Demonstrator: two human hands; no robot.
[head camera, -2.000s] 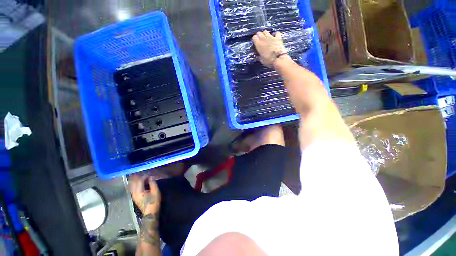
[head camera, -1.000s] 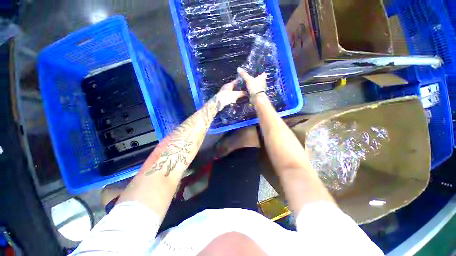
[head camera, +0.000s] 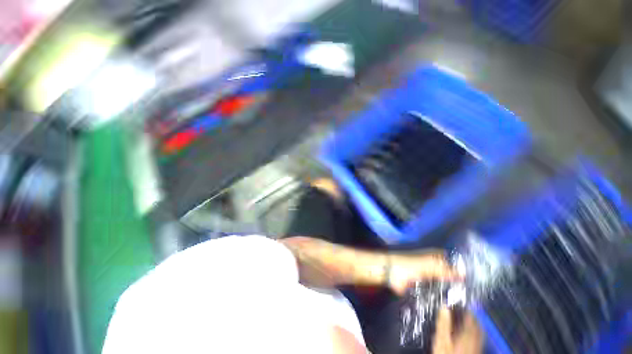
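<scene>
The whole view is blurred. My left hand (head camera: 419, 269) is on a glossy film-wrapped bundle (head camera: 417, 312) above my lap, its fingers at the bundle's upper end. My right hand (head camera: 459, 335) is at the bundle's right side, near the bottom edge. Wrinkled clear film shines around both hands. The supply crate (head camera: 493, 330) is right beside them, with rows of glossy wrapped black housings (head camera: 568, 276). The receiving crate (head camera: 378, 225) stands above my left forearm, with dark pieces (head camera: 423, 169) inside.
A dark-topped bench (head camera: 229, 162) runs diagonally at the upper left, with red bins (head camera: 181, 140) and blue bins on it. A green surface (head camera: 107, 235) lies farther left. A pale metal frame (head camera: 267, 190) shows between bench and receiving crate. Blue crates show at the top right.
The view has swung left and tilted, so the crates appear farther right and the bench shows. The bundle is out of the supply crate, between my hands. The waste carton is out of view.
</scene>
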